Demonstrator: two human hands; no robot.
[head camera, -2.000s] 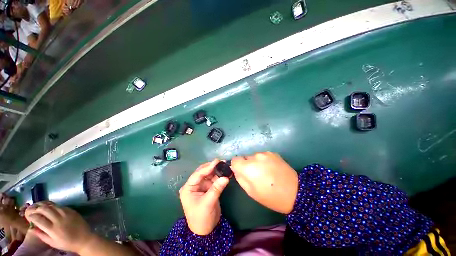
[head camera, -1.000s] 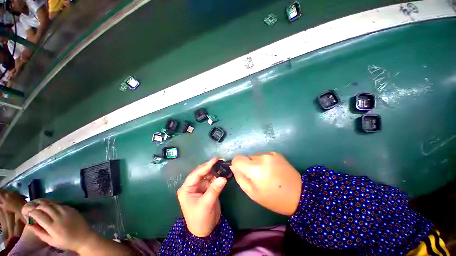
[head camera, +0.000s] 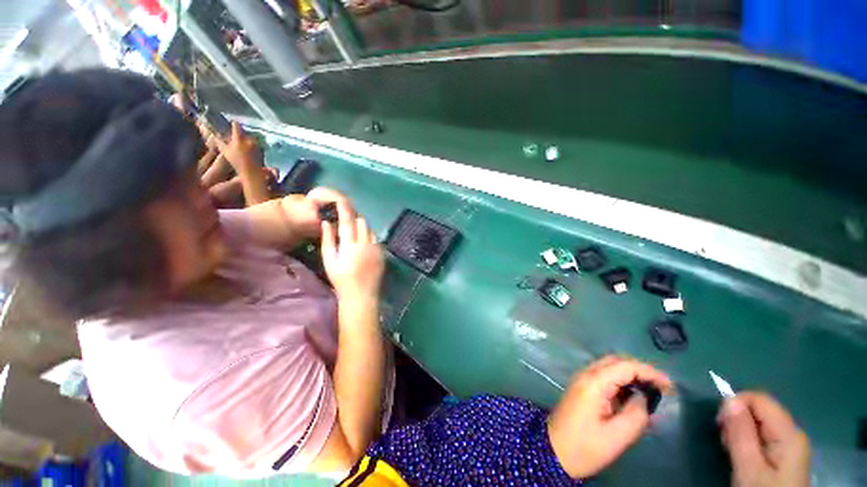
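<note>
My left hand (head camera: 608, 417) holds a small black housing (head camera: 644, 395) in its fingers above the bench. My right hand (head camera: 763, 443), partly cut off by the bottom edge, is to the right of it, apart from the housing. It pinches a narrow white pointed strip or flat tool (head camera: 722, 383). Beyond my hands lie black housings (head camera: 668, 335), a shell with a green board inside (head camera: 554, 293), and a green board with a white part (head camera: 559, 259).
A black ribbed tray (head camera: 424, 242) lies on the green bench (head camera: 475, 323). A white rail (head camera: 608, 203) borders the darker belt, where a small green-and-white unit (head camera: 551, 152) lies. A neighbouring person in pink sits close at left, holding a small black part (head camera: 328, 212).
The view has swung left, bringing the neighbour into sight. My hands have moved apart; the housing stays in my left hand, and the white strip now shows in my right.
</note>
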